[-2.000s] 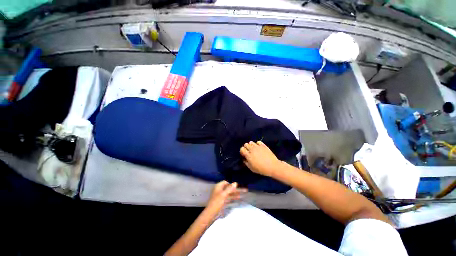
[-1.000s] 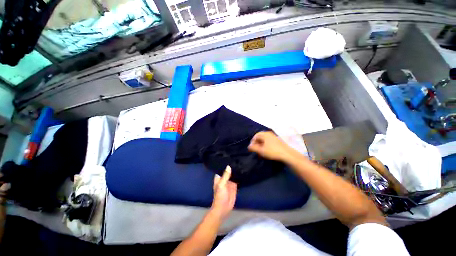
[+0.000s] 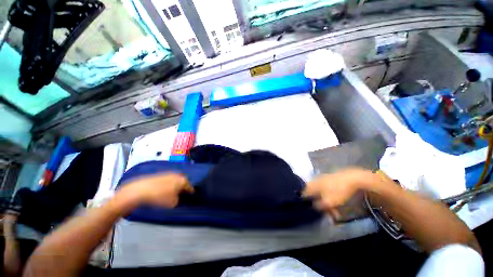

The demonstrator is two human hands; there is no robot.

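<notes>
A dark garment (image 3: 248, 178) lies bunched over the padded navy board (image 3: 216, 215), blurred by motion. My left hand (image 3: 159, 190) grips the garment's left edge above the board. My right hand (image 3: 338, 189) grips its right edge near the board's right end. Both hands are blurred. The steam iron (image 3: 382, 216) is mostly hidden behind my right forearm, with only part of its outline showing.
The grey iron rest (image 3: 351, 157) is right of the board. Blue bars (image 3: 259, 91) lie behind it, with a round white bundle (image 3: 323, 65). White cloth (image 3: 424, 165) and a blue tray (image 3: 427, 121) are at right. Another person's arm (image 3: 10, 243) and dark cloth (image 3: 70, 181) are at left.
My hands have moved apart, the left one leftward and the right one rightward, with the garment now stretched between them. The camera view has shifted, showing more of the windows.
</notes>
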